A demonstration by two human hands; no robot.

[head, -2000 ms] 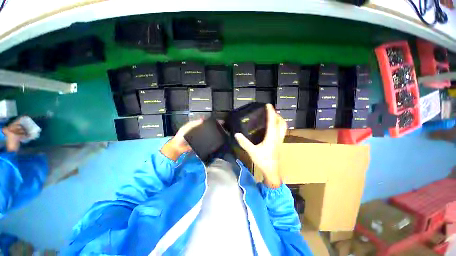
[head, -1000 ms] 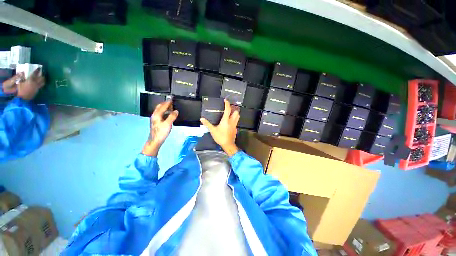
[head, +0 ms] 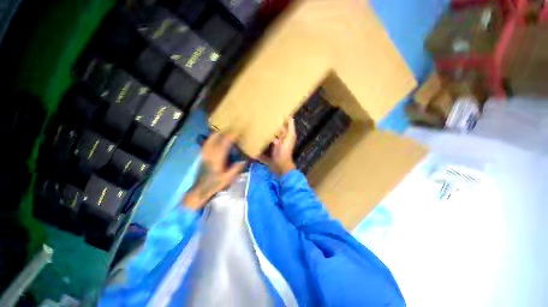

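The brown shipping carton (head: 258, 90) stands open in front of me, its flaps spread. Small black boxes (head: 321, 129) are packed inside it. My right hand (head: 285, 147) is at the carton's inner left side, beside the black boxes; blur and the flap hide whether its fingers grip one. My left hand (head: 215, 165) is outside the carton near its corner, fingers apart, with nothing seen in it. Rows of black boxes with gold lettering (head: 157, 114) lie on the green bench (head: 69, 255) at the left.
A white plastic-like sheet or bag (head: 450, 240) lies at the lower right. Brown cartons (head: 459, 42) and red crates are at the upper right. Blue floor (head: 399, 27) shows behind the carton. A pale metal bar (head: 27, 276) is at the lower left.
The view has turned right from the bench to the carton. My hands have left the black boxes on the bench; my right hand has moved into the carton's opening.
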